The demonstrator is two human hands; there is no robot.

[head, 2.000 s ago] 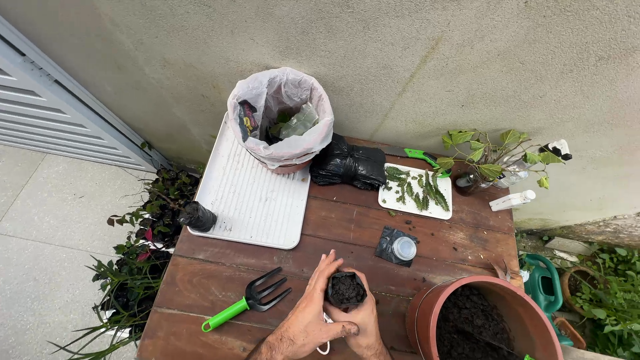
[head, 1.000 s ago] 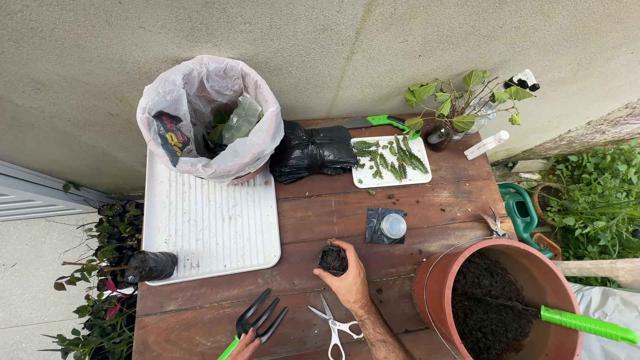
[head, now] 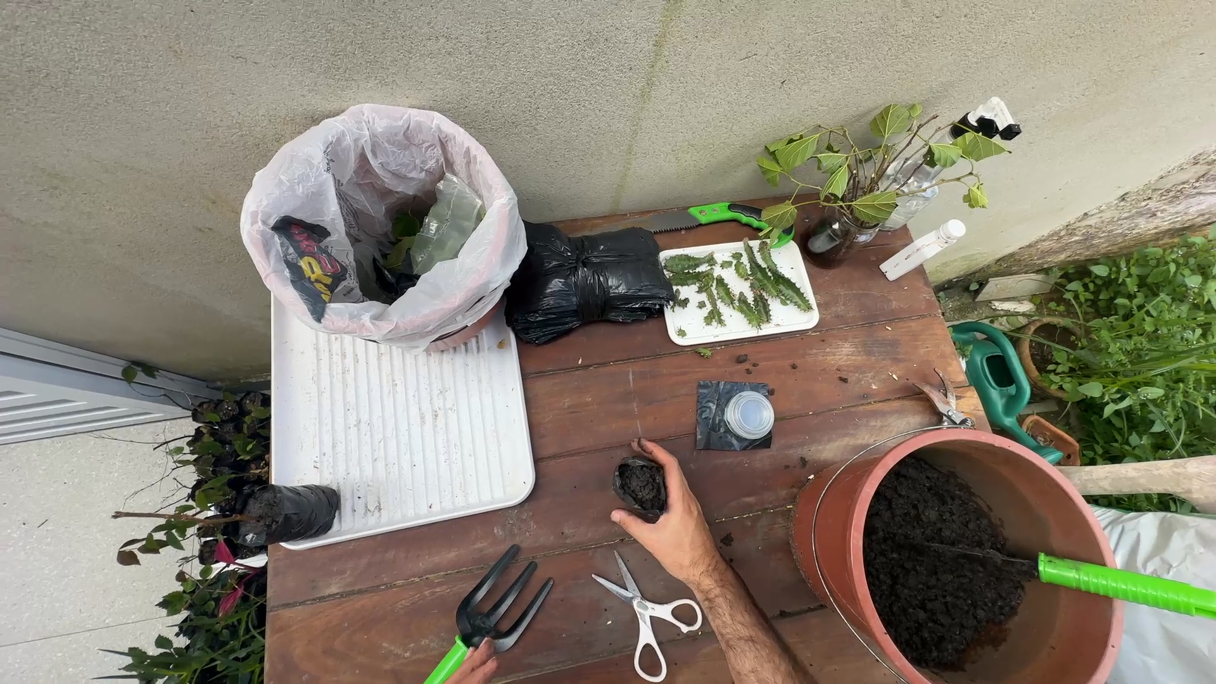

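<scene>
My right hand (head: 673, 521) holds a small black plastic bag of dark soil (head: 640, 486) upright over the middle of the wooden table, thumb and fingers around its sides. At the bottom edge, the fingertips of my left hand (head: 475, 663) are at the green handle of a hand fork (head: 494, 608) with black tines; most of that hand is out of view, so its hold cannot be told. White-handled scissors (head: 646, 613) lie partly spread between the two hands. A clear round cap (head: 749, 415) sits on a black plastic piece (head: 711, 432) beyond my right hand.
At right stands a terracotta-coloured bucket (head: 1073, 608) of soil with a green-handled tool, near pruning shears (head: 945, 404). Behind are a tray of cactus cuttings (head: 693, 334), a folding saw (head: 722, 213), black bags (head: 589, 280) and a lined bin (head: 475, 294) on a ribbed white tray (head: 446, 475).
Both hands were around the soil-filled bag; now only my right hand holds it. My left hand has moved left to the hand fork. The view has shifted.
</scene>
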